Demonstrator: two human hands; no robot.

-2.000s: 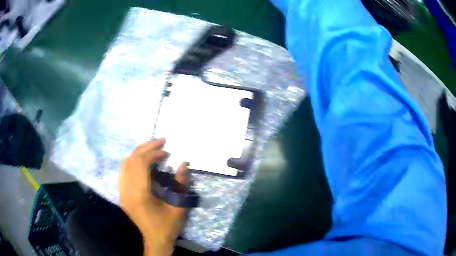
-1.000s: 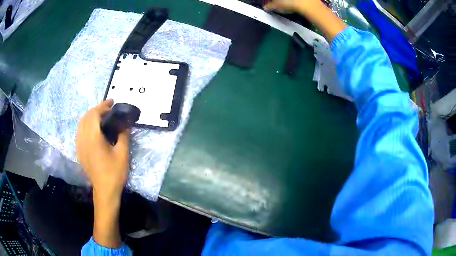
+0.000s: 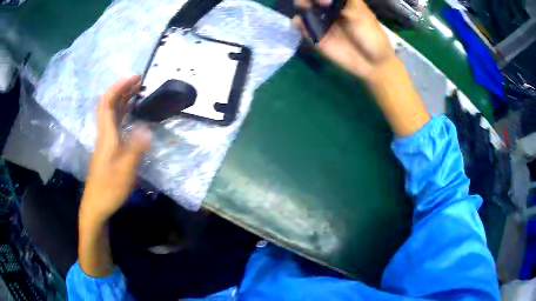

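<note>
The black plastic housing (image 3: 240, 82) lies on a bubble-wrap sheet (image 3: 76, 82), with the white metal plate (image 3: 205, 70) inside it. One black housing arm (image 3: 191, 13) points up to the top edge; the other (image 3: 167, 101) points toward my left hand. My left hand (image 3: 114, 153) is blurred at the housing's left side, fingers apart; whether its fingertips touch the housing arm is unclear. My right hand (image 3: 352, 41) is raised at the top, its fingers around a small black part (image 3: 320, 20). The part's exact shape is blurred.
The dark green bench mat (image 3: 305, 147) stretches right of the bubble wrap. Its front edge runs just before my body. A metal plate (image 3: 426, 82) lies near the white edge strip (image 3: 464, 101) at the right. Blue cloth (image 3: 470, 53) is beyond it. A dark perforated crate (image 3: 9, 258) is at lower left.
My right hand has come back from the far edge toward the housing and now holds a black part. My left hand has loosened from around the housing arm. The view has shifted.
</note>
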